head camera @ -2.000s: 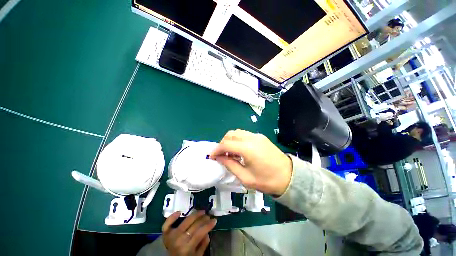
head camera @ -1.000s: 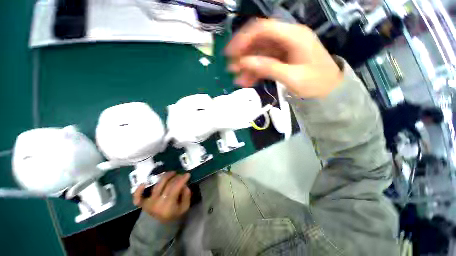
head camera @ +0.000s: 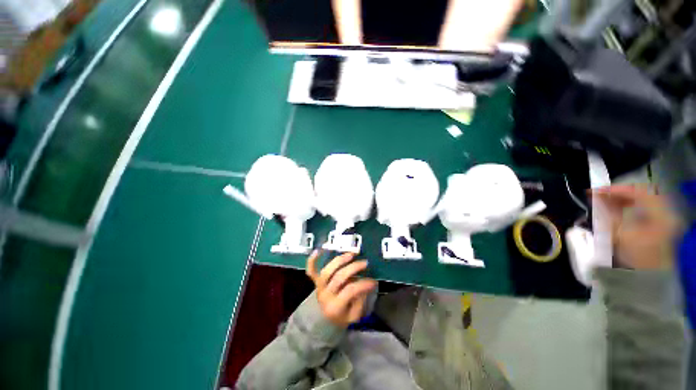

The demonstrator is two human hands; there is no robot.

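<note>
Several white cameras stand in a row along the bench's front edge: one at the left [head camera: 278, 187], a second [head camera: 343, 188], a third [head camera: 407, 190] and one at the right [head camera: 488, 199]. Dark cable ends lie at their brackets. My left hand [head camera: 343, 291] is at the bench edge, just below the second camera's bracket, fingers bent and slightly apart; something dark is at its fingertips, but a grip cannot be made out. My right hand [head camera: 639, 228] is blurred at the far right, over or beside a white strip [head camera: 600, 266]; its fingers are unclear.
A yellow tape ring [head camera: 537, 238] lies on the black mat [head camera: 540, 278]. Behind are a white keyboard [head camera: 393, 84], a black phone [head camera: 326, 78] and the monitor's lower edge [head camera: 381, 52]. A bulky black machine [head camera: 591, 103] stands back right. The conveyor [head camera: 99, 114] runs left.
My view has shifted, showing the whole row and the conveyor. My right hand has left the cameras and moved to the far right. My left hand stays at the bench's front edge.
</note>
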